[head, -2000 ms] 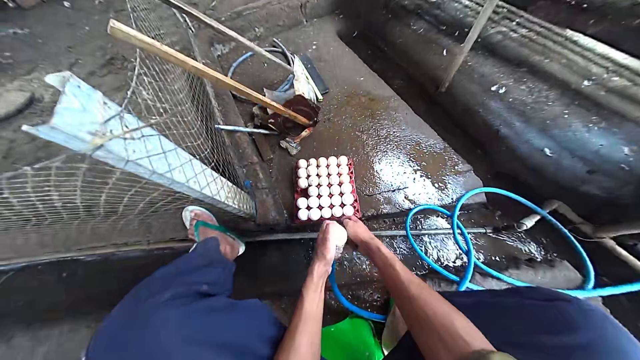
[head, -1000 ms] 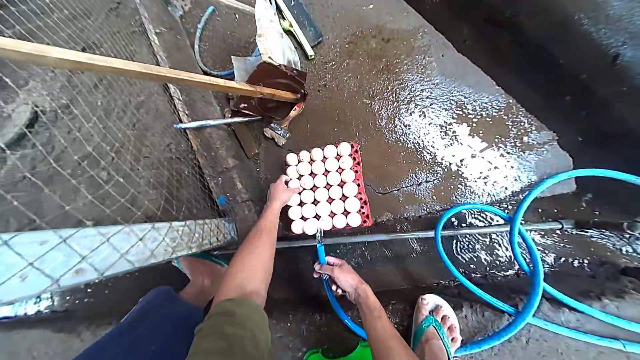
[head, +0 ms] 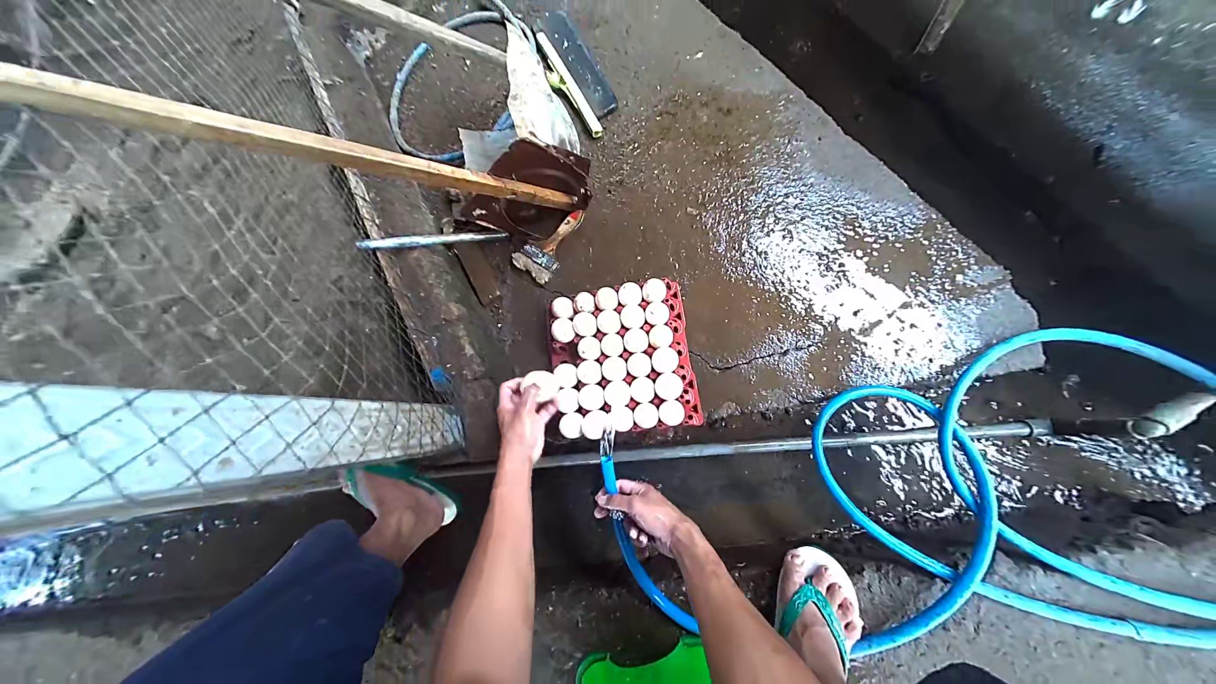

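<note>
My left hand [head: 524, 416] grips a white egg [head: 541, 384] between its fingers, just off the left edge of a red egg tray [head: 692, 380]. Rows of white eggs [head: 615, 369] fill most of the tray, which lies on wet concrete; one cell at its left side holds no egg. Below the tray, my right hand [head: 638, 513] is closed around the end of a blue hose [head: 609, 472]. Water comes out of the hose end toward the nearest row of eggs.
A wooden pole [head: 285, 141] crosses the upper left to a brown plate [head: 540, 185], beside a paintbrush [head: 551, 249]. Wire netting [head: 237, 237] stands left. Hose loops and a metal pipe [head: 741, 447] lie right. A green plastic object [head: 655, 665] is near my feet.
Two seconds ago both hands were together below the tray; they are now apart. The left hand has moved from over the tray's left side to just outside it, with an egg.
</note>
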